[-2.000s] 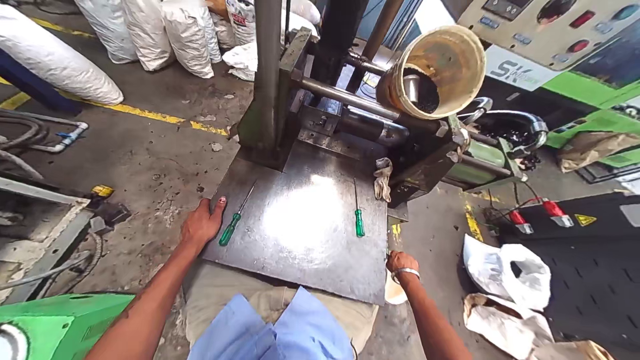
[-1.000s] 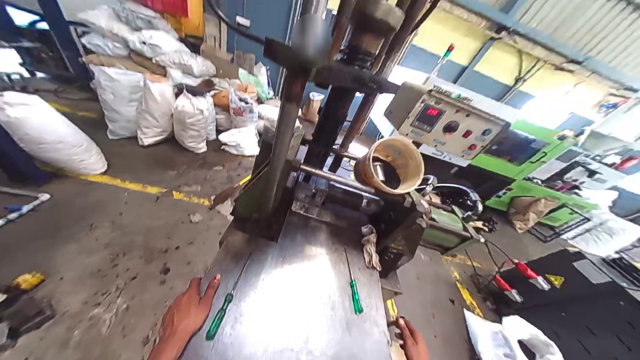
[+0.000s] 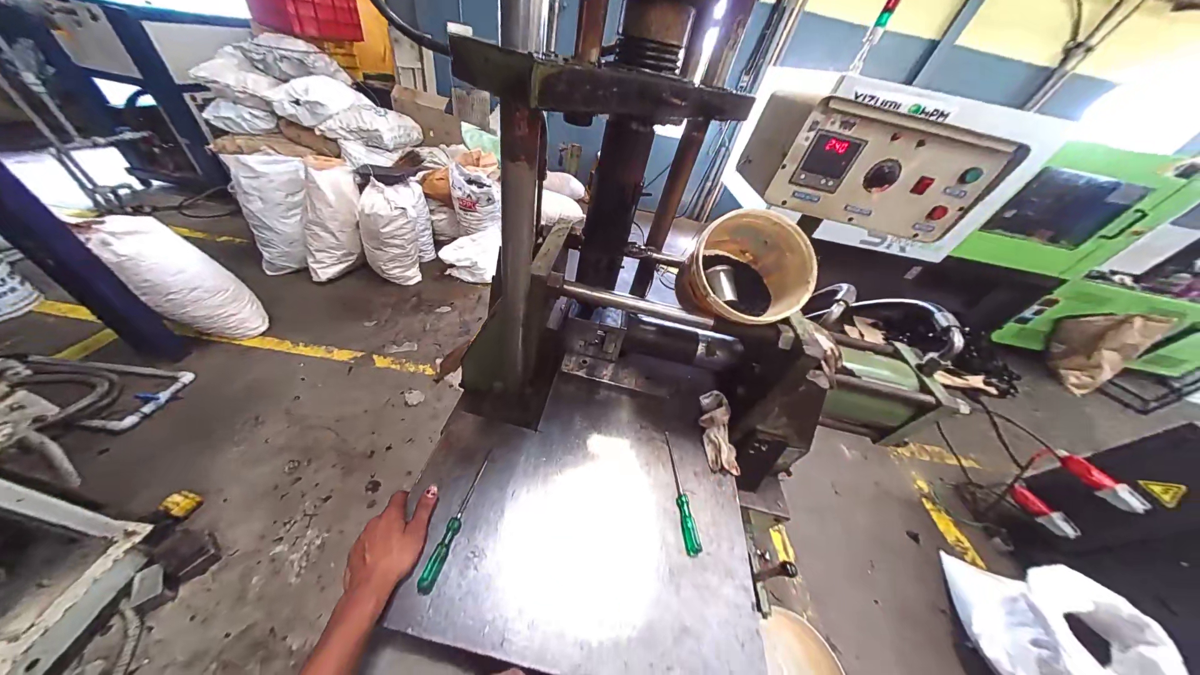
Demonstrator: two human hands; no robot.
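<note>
My left hand [image 3: 386, 547] rests at the left edge of the steel table plate [image 3: 450, 619], fingers apart and holding nothing. Close to its right lies a screwdriver with a green handle [image 3: 440, 555], its shaft pointing away from me. A second green-handled screwdriver [image 3: 688, 525] lies on the right part of the plate. Beyond that one, a soiled cloth glove [image 3: 717, 433] sits at the plate's right edge. My right hand cannot be made out; only a sliver of skin shows at the bottom edge of the view.
Behind the plate stands a press with steel columns [image 3: 518, 253]. A dirty plastic bucket [image 3: 792, 267] with a metal cylinder inside sits on its right side, near a control panel [image 3: 891, 178]. A round tub [image 3: 797, 647] is below the plate at right. Filled white sacks [image 3: 272, 211] stand back left.
The view has tilted up. My right hand, at the plate's right edge in the earlier frames, has left that edge. My left hand stays at the left edge; both screwdrivers lie as before.
</note>
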